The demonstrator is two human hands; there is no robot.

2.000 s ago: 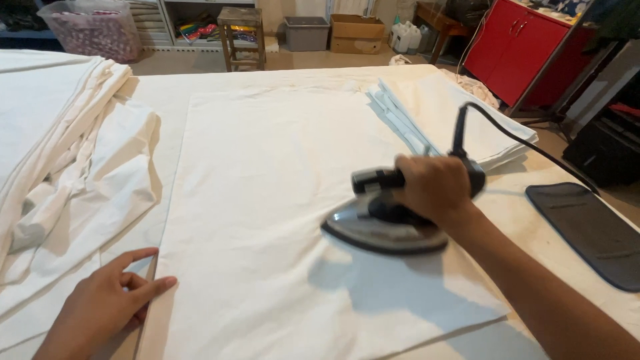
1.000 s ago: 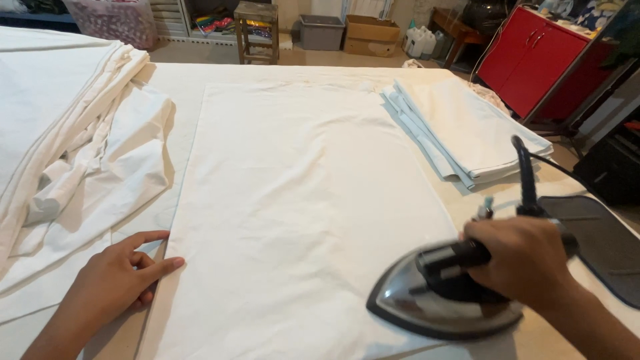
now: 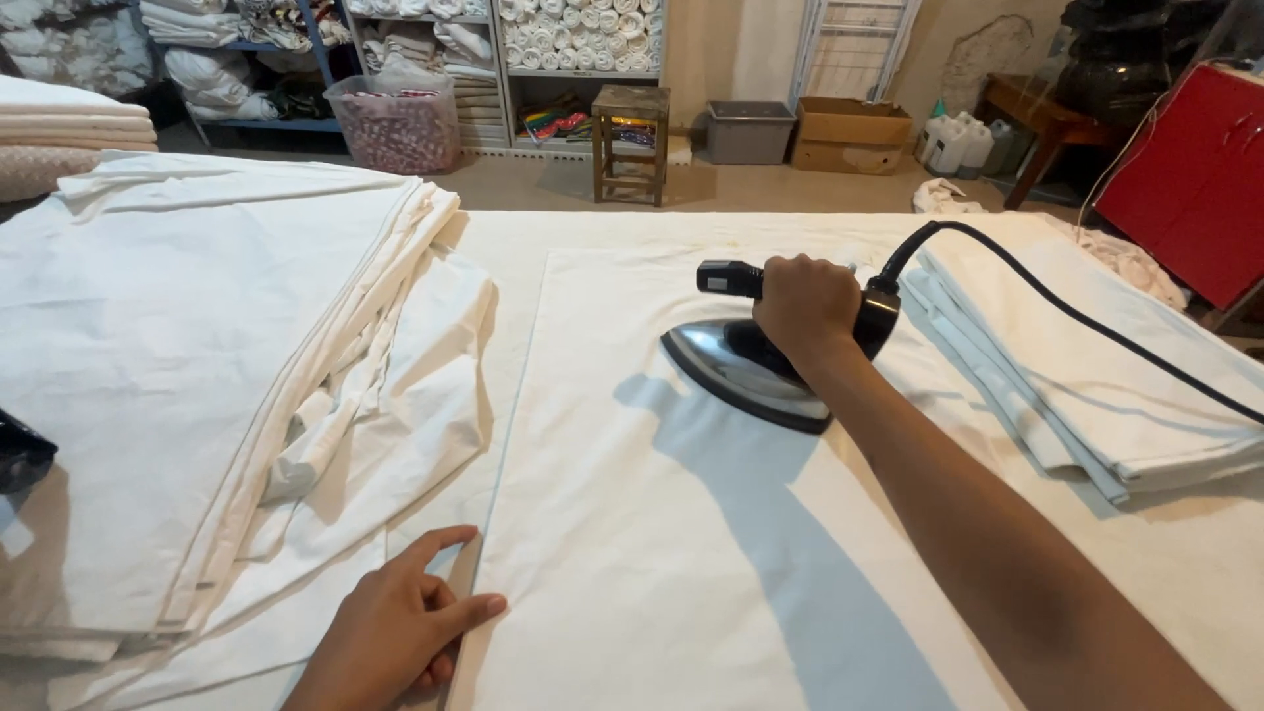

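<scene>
A white cloth (image 3: 592,474) lies spread flat on the covered table. My right hand (image 3: 810,306) grips the black handle of an electric clothes iron (image 3: 741,365), whose metal soleplate is over the upper right part of the cloth; its tip points up and left. My left hand (image 3: 415,612) rests at the cloth's left edge, with thumb on the cloth and index finger extended beside the edge. Whether its fingers pinch the fabric cannot be told. The iron's black cord (image 3: 1066,306) runs off to the right.
A large heap of white cloths (image 3: 197,286) lies at left, a folded stack (image 3: 1116,395) at right. A dark object (image 3: 22,454) shows at the left edge. Beyond the table (image 3: 632,227) stand a wooden stool (image 3: 632,109), a grey bin (image 3: 749,138), a cardboard box (image 3: 849,143) and a red cabinet (image 3: 1195,188).
The iron in my right hand has moved from the near right part of the cloth to farther up it. My left hand has stayed at the left edge. The view now takes in more of the room.
</scene>
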